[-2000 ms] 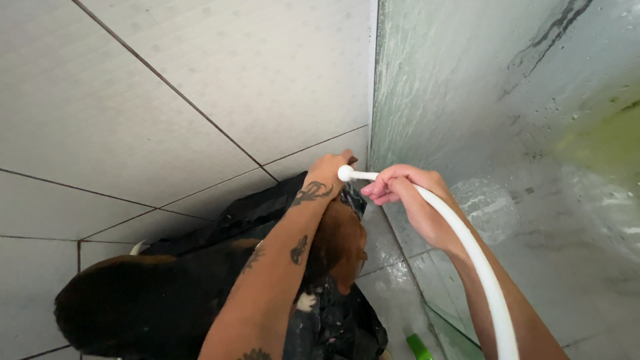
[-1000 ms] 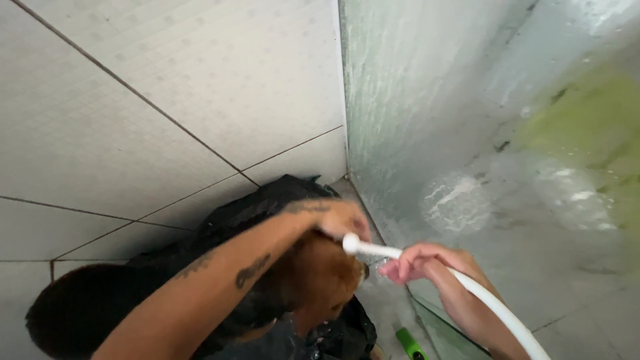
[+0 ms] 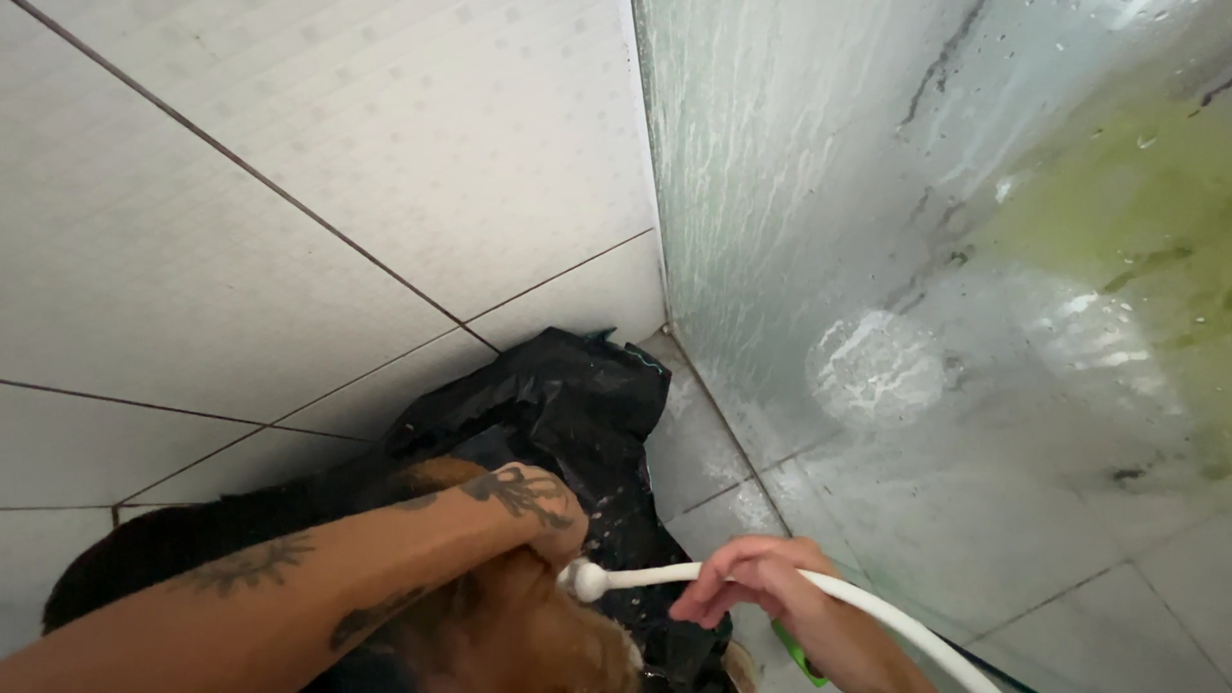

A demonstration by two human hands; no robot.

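A white hand shower (image 3: 587, 580) on a white hose (image 3: 895, 626) points at the brown head (image 3: 525, 630) of a dog with a black back (image 3: 125, 553). My right hand (image 3: 756, 577) grips the slim white handle, at the lower right. Across the dog reaches my tattooed left forearm; my left hand (image 3: 553, 510) rests on the wet brown fur just above the shower head, its fingers bent down and mostly hidden. Black plastic sheeting (image 3: 577, 404) lies crumpled under and beside the dog.
A pale tiled wall (image 3: 318, 125) rises on the left. A wet glass panel (image 3: 770, 192) stands on the right, meeting the wall in a corner. Partly behind my right hand, a green object (image 3: 797, 654) lies on the grey tiled floor (image 3: 688, 423).
The dog's head and my left hand have moved down in the view, and more of the black plastic shows. My right hand still holds the hand shower close to the dog.
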